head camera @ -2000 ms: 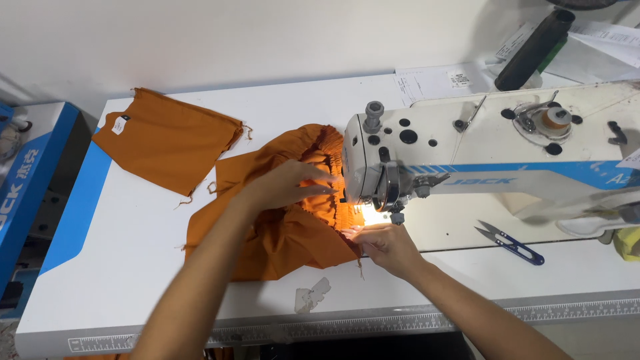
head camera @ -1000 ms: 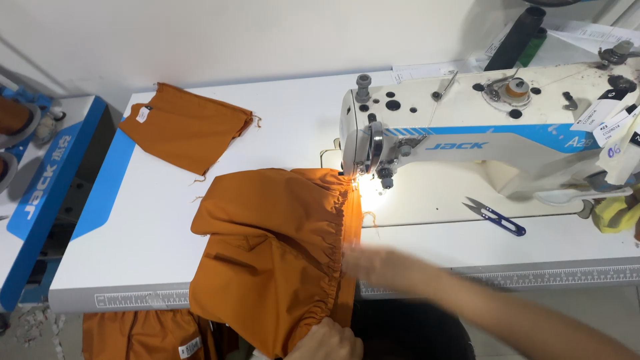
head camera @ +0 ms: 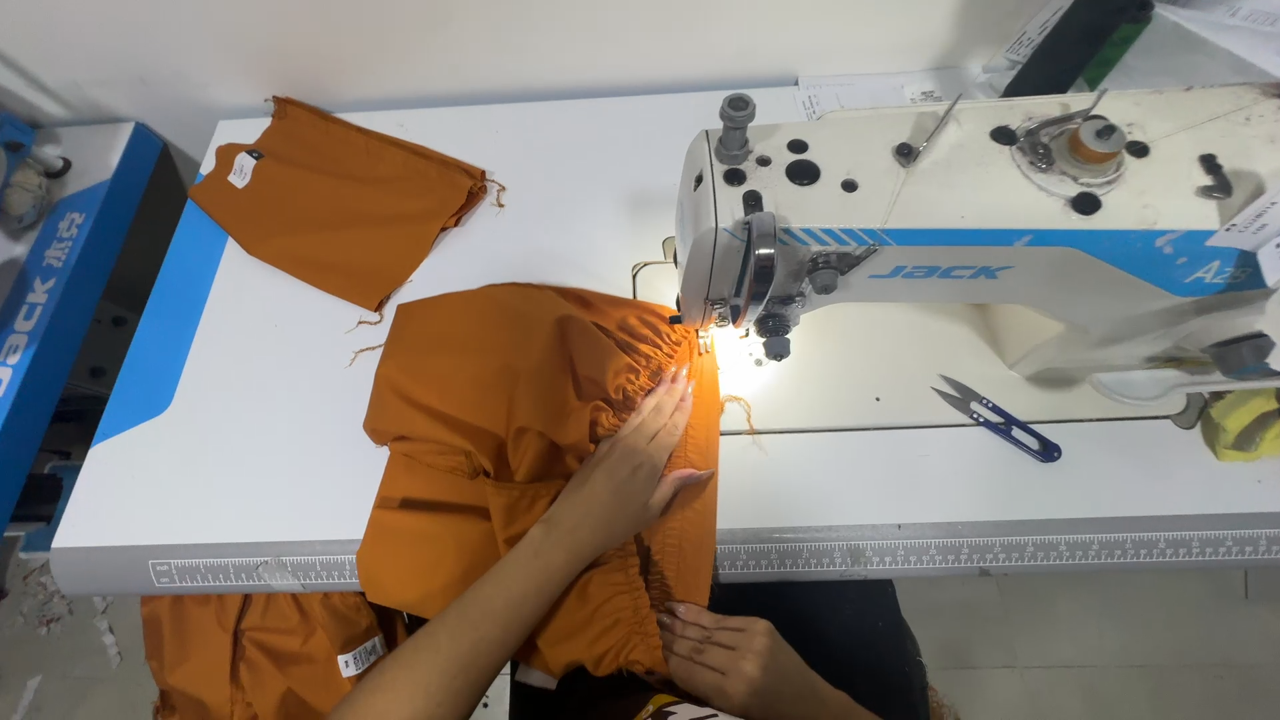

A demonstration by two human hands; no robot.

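A gathered piece of orange-brown fabric [head camera: 450, 370] lies on the white table, its gathered edge and flat band running under the presser foot of a Jack sewing machine [head camera: 950, 270], whose lamp is lit. Flat on the gathers just below the needle rests my left hand [head camera: 640, 460], fingers pointing to the foot and thumb apart on the band. My right hand [head camera: 725, 655] has its fingertips on the lower end of the band, below the table's front edge; the fabric hides part of its grip. Blue-handled thread snips [head camera: 1000, 420] lie to the right of the fabric.
Another orange-brown fabric piece [head camera: 340, 200] with a white tag lies at the back left. More such fabric [head camera: 260, 650] hangs below the front edge, which carries a ruler strip [head camera: 1000, 550]. A yellow cloth-like item [head camera: 1245, 425] sits at the far right, and papers [head camera: 880, 92] lie behind the machine.
Two seconds ago the fabric was bunched at the needle under both hands; now it spreads down over the front edge. Since one second ago, my left hand has come onto the gathers near the foot.
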